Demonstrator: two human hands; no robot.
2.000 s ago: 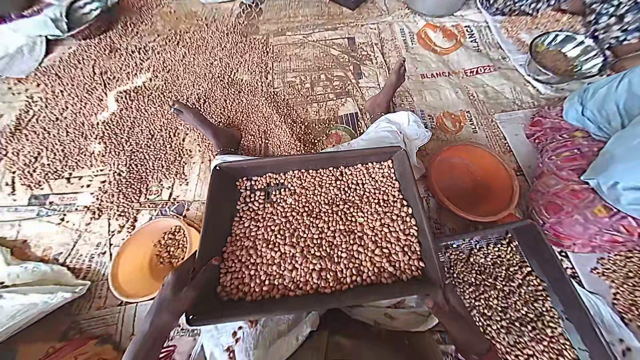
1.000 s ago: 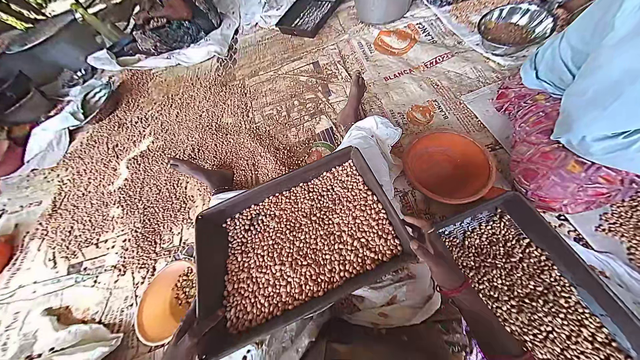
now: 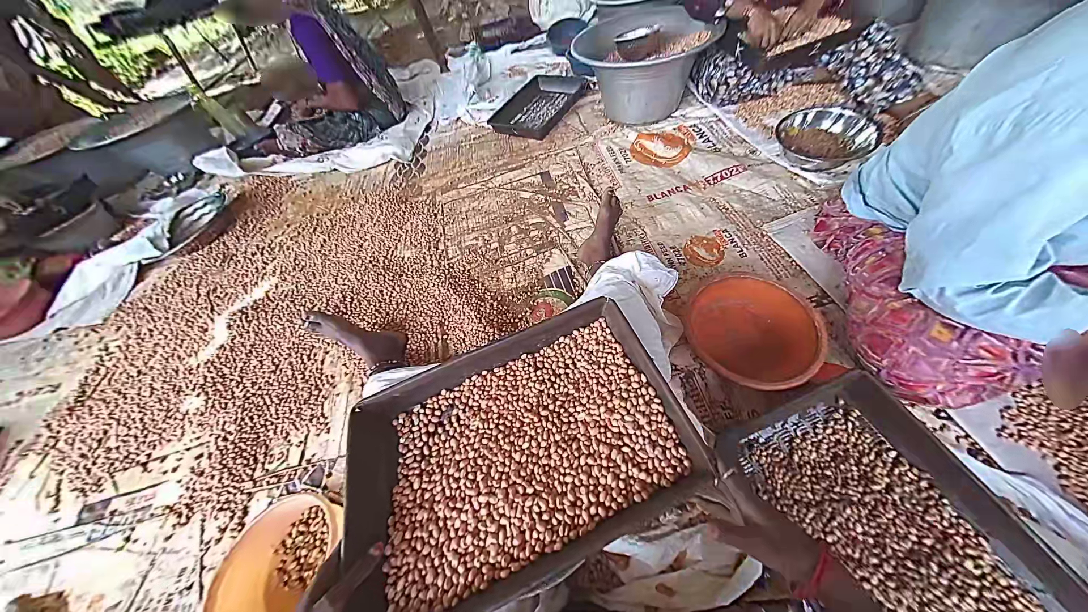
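Note:
A dark rectangular tray [image 3: 365,459] filled with reddish-brown nuts or seeds [image 3: 535,450] is held over my lap, tilted to one side. My left hand [image 3: 353,582] grips its lower left edge, with the fingers partly hidden. At its right corner is my right hand [image 3: 761,527], with a red band at the wrist; its fingers are partly hidden by the tray edge. Close beside that hand, a second dark tray [image 3: 960,459] holds darker, mixed nuts or seeds and has a mesh base showing at its upper left.
An orange bowl [image 3: 756,331] lies beyond the second tray. Another orange bowl [image 3: 238,561], holding some nuts or seeds, is at lower left. Loose ones [image 3: 280,340] cover the sheeting on the left. A person in light blue [image 3: 994,195] sits at right; a grey tub [image 3: 642,85] stands farther back.
The held tray has turned from nearly level in view to slanted since two seconds ago. My right hand has moved from its lower right to its right corner. The view has swung.

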